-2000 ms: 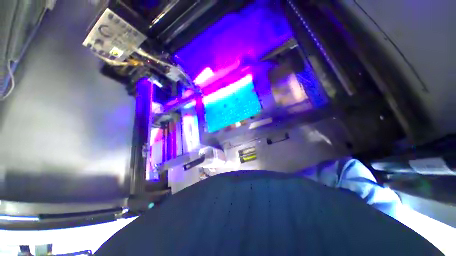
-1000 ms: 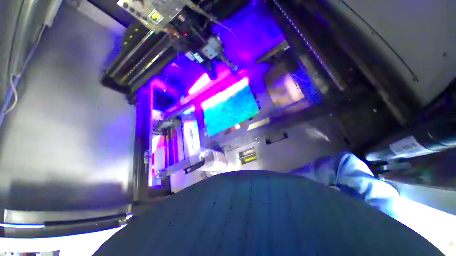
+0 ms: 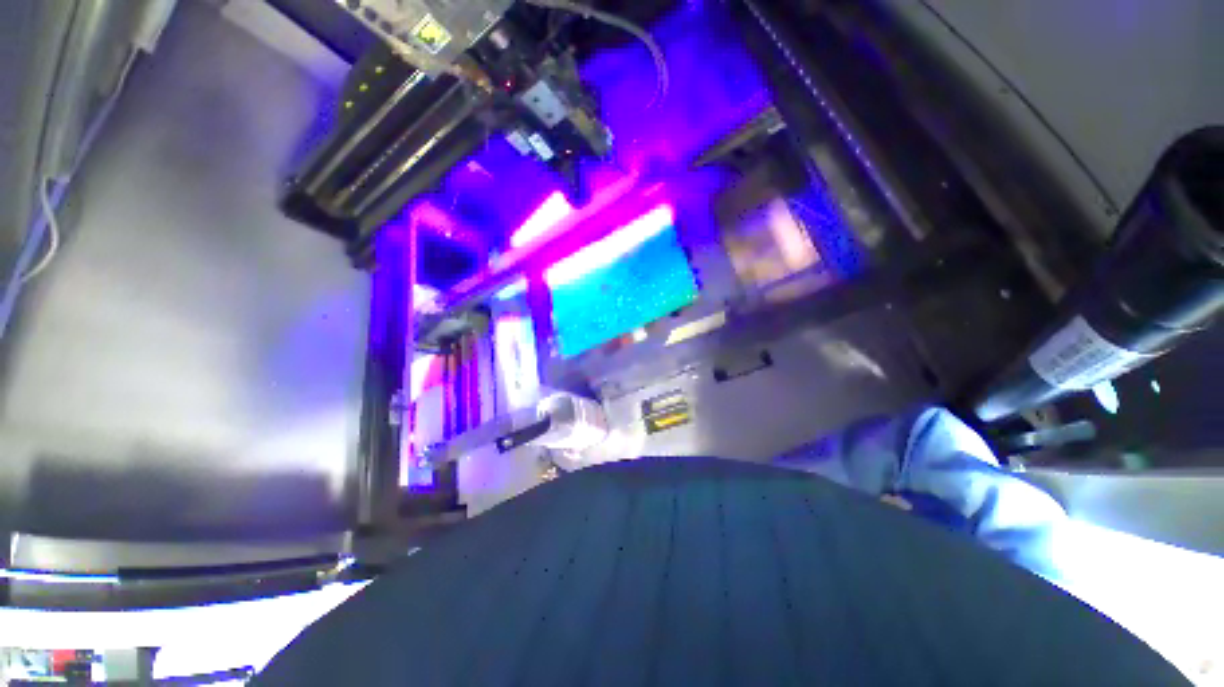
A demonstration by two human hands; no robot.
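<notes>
A circuit board (image 3: 624,286), lit blue-green, lies flat inside the purple-lit machine. The dispensing head (image 3: 544,114) hangs from its gantry above and behind the board, with a cable looping to its right. No hand shows clearly. A light blue sleeve (image 3: 960,470) is at the lower right; the hand at its end is hidden or too small to tell. A dark blue cloth shape fills the bottom centre and hides what is beneath it. My left hand is not in view.
A white cup or bottle (image 3: 571,421) stands on the machine's front ledge (image 3: 805,389). Conveyor rails (image 3: 463,383) are left of the board. A large metal panel (image 3: 188,322) is at the left. A black cylinder with a white label (image 3: 1121,315) is at the right.
The dispensing head has moved from the left to above and behind the board. The black cylinder at the right stands higher and more tilted in the picture. The sleeve has barely moved.
</notes>
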